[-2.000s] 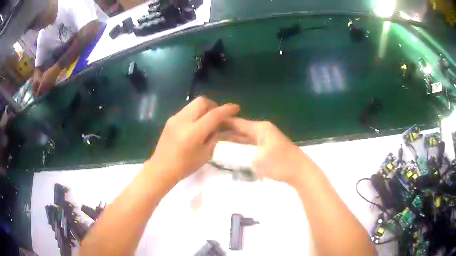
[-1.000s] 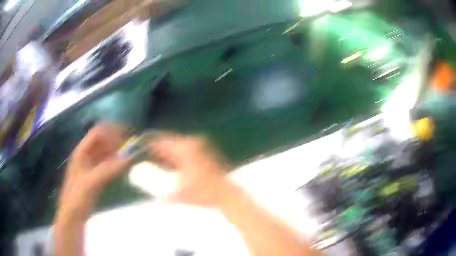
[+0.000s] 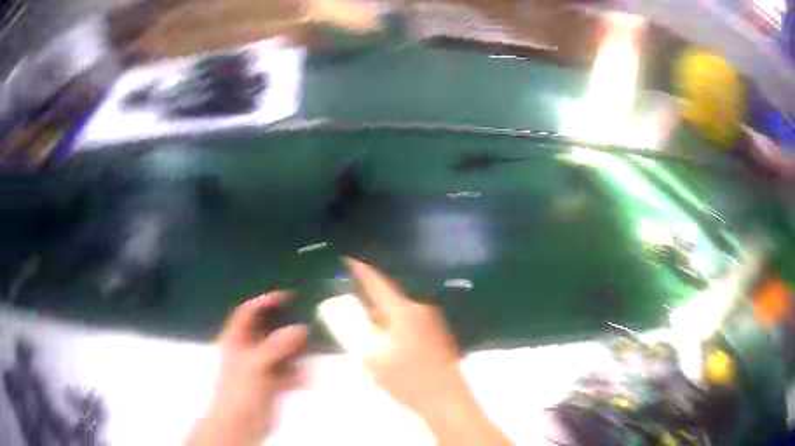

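The picture is strongly blurred. My right hand (image 3: 410,340) holds a plain white block (image 3: 346,322), its index finger stretched forward over the green belt. My left hand (image 3: 254,370) is to the left of it, the two hands apart, with thumb and fingers curved. A dark patch lies between the left fingertips and the white block; I cannot tell whether it is a held part or the belt.
The green belt (image 3: 523,305) carries blurred dark parts (image 3: 347,187). A board pile (image 3: 636,401) is at the right of the white ledge (image 3: 514,392), dark parts (image 3: 30,392) at left. Across the belt, black parts (image 3: 218,85) lie on a white surface.
The view has swung, and the belt sits lower in the picture. My hands were close together with a small yellowish and blue piece between them; now they are apart and that piece cannot be made out.
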